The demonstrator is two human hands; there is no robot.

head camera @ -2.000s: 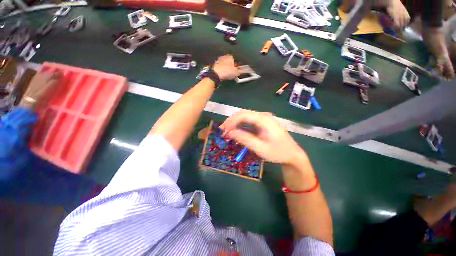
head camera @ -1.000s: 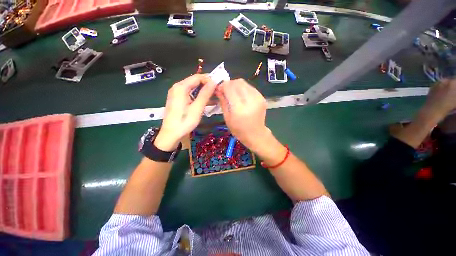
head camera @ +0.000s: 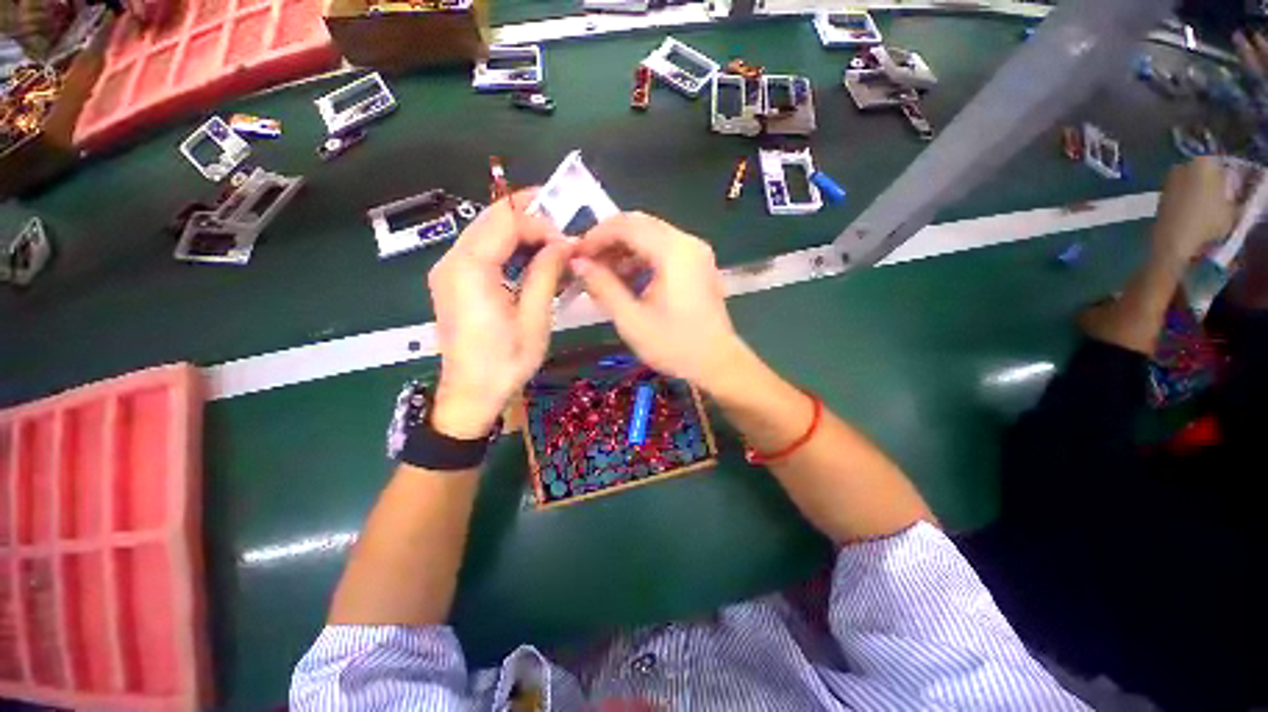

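Observation:
A white housing [head camera: 572, 192] is held up between my two hands, above the metal rail and the near edge of the belt. My left hand [head camera: 490, 309] grips its left side. My right hand [head camera: 659, 295] is at its right side, thumb and fingertips pressed close to the left fingertips at its lower part. Any small part between the fingertips is hidden. A small orange-brown strip [head camera: 498, 177] shows just above my left hand. The parts box [head camera: 626, 490] sits below my hands, full of red and blue-black pieces, with a blue cylinder [head camera: 641, 415] lying on top.
The green belt beyond the rail [head camera: 334, 346] carries several housings, including one with a blue piece [head camera: 791, 182]. A pink foam tray [head camera: 192, 556] is at left. Another foam tray and cartons stand at the far left. A grey post [head camera: 973, 139] slants at right. Another person's arm is at far right.
Since two seconds ago, my left hand came back from the belt and my right hand from the parts box; both hold the housing. Since one second ago, the housing has turned slightly and my fingertips are closer.

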